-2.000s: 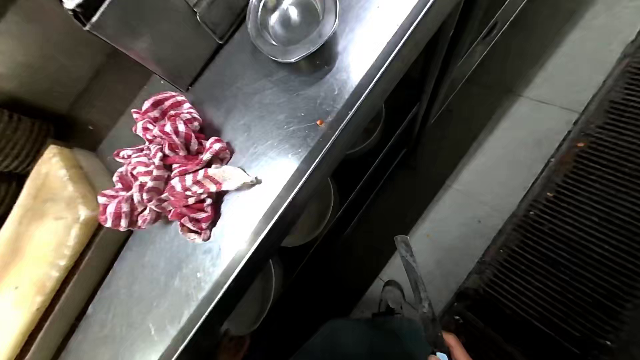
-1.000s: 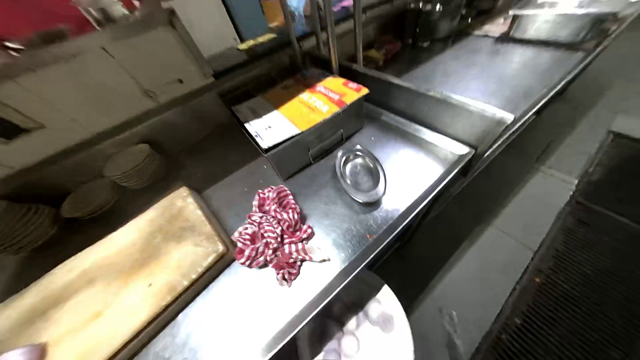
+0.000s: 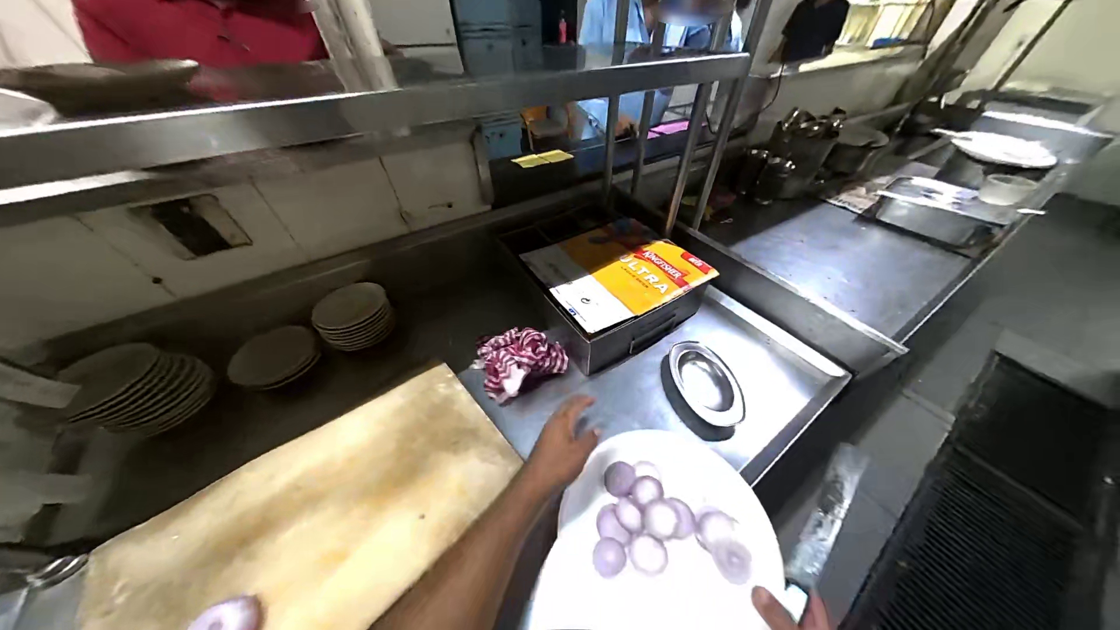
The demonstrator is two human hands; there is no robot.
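My left hand (image 3: 565, 444) is at the upper left rim of a white plate (image 3: 700, 595), fingers apart, just below the crumpled red-and-white striped cloth (image 3: 520, 360). Several peeled onions (image 3: 647, 516) lie on the plate. At the lower right, my right hand (image 3: 792, 611) holds a wet-looking knife (image 3: 827, 516) by its pale handle, its fingertips by the plate's rim. An oval steel dish (image 3: 704, 383) sits on the steel counter. A piece of onion (image 3: 227, 614) lies on the worn cutting board (image 3: 332, 490) at the left.
Stacks of plates (image 3: 140, 385) stand behind the board. A metal box (image 3: 630, 337) with a Kingfisher carton piece (image 3: 626, 271) on top is beside the cloth. A steel shelf (image 3: 367, 109) crosses above. A black grate (image 3: 1006, 490) is at the right. People stand beyond the counter.
The cloth has moved left, beside the metal box. My left hand has come forward over the counter. The plate of onions is now more fully in view. The view has swung upward.
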